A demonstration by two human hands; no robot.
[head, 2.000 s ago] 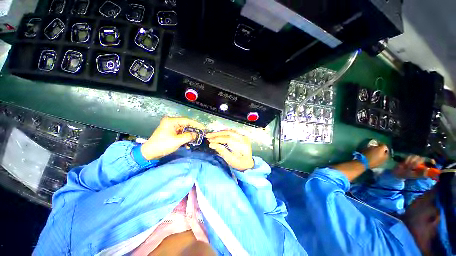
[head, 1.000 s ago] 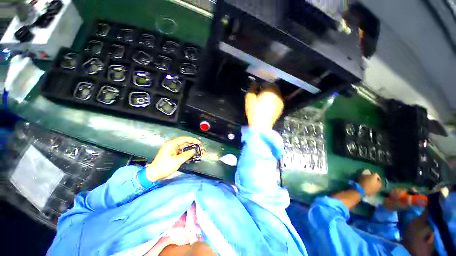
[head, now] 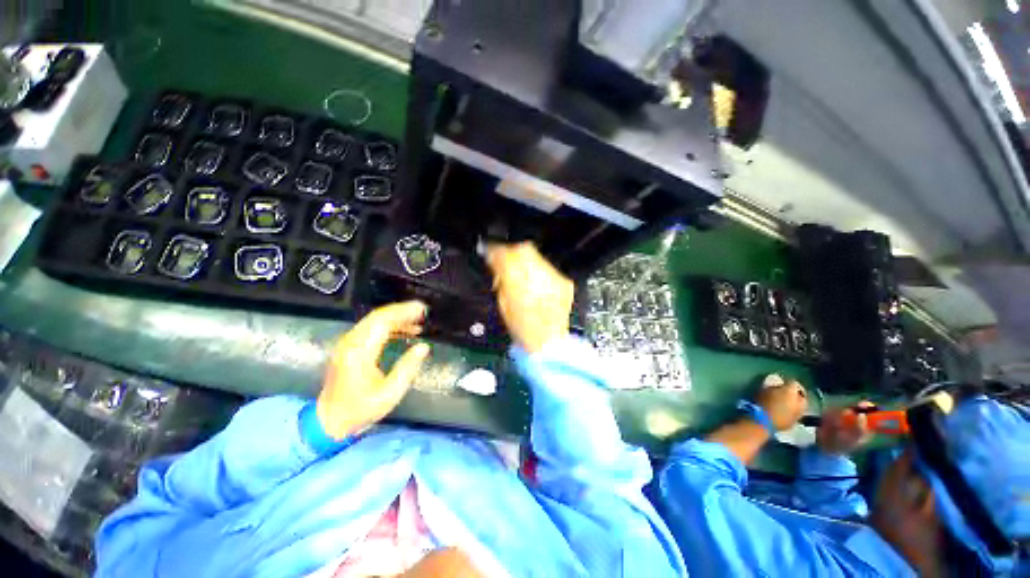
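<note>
A watch case point(head: 418, 254) with a bright rim lies on the front ledge of the black bench press point(head: 542, 181), left of the opening. My left hand point(head: 371, 367) is below it, fingers spread and empty, with a fingertip near the press's front panel. My right hand point(head: 531, 296) is at the front of the press opening, fingers bent together; a small bright bit shows at its fingertips, too unclear to tell if it is held. A white teardrop-shaped scrap point(head: 476, 382) lies on the bench between my forearms.
A black parts tray point(head: 68, 243) with rows of cases is left of the press. A clear blister tray point(head: 638, 316) is right of it. A covered clear tray point(head: 45, 452) is lower left. A white box point(head: 85, 107) is far left. A neighbour's hands point(head: 779, 401) and orange-handled tool point(head: 889, 421) are at right.
My left hand has let go of the case it held and opened. A case now lies on the press ledge. My right hand has drawn back from deep in the opening to its front.
</note>
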